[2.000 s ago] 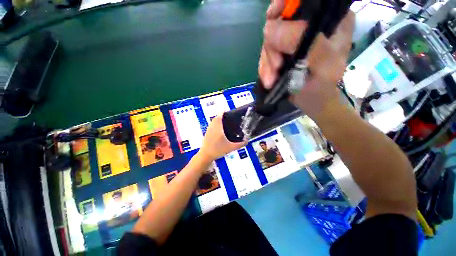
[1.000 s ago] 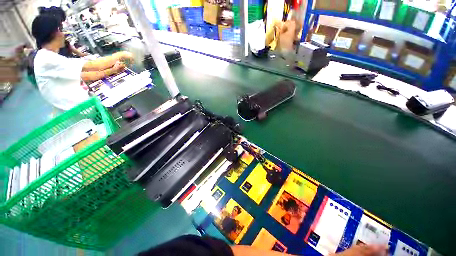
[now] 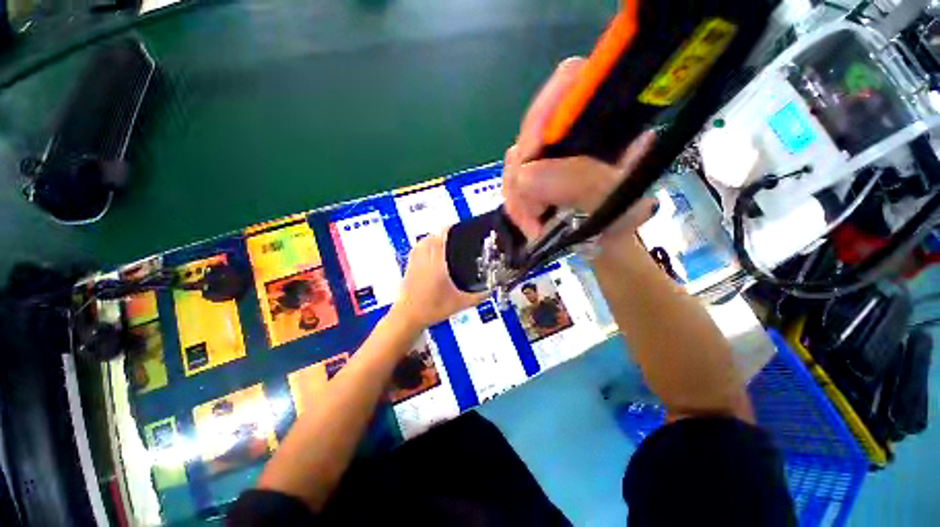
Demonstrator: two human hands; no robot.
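A black long housing (image 3: 469, 254) lies on the bench sheet, its near end facing left; the rest is hidden behind my right hand and the driver. My left hand (image 3: 428, 280) grips this end from the left. My right hand (image 3: 577, 185) is closed around the electric screwdriver (image 3: 618, 98), a black body with an orange band and yellow label, held tilted. Its silvery nose (image 3: 492, 262) is at the housing's end; whether the bit touches a screw cannot be told. A black cable with a round plug (image 3: 222, 282) lies on the sheet at left.
A green conveyor belt (image 3: 340, 113) runs behind the bench, with another black unit (image 3: 93, 134) on it. Black units (image 3: 36, 401) are stacked at far left. A white machine (image 3: 763, 134) with a black hose stands right. A blue basket (image 3: 809, 432) is lower right.
One second ago the view was turned left, with a hand at the lower edge and no driver visible. Now both hands are in view, my right holding the driver at the housing's end.
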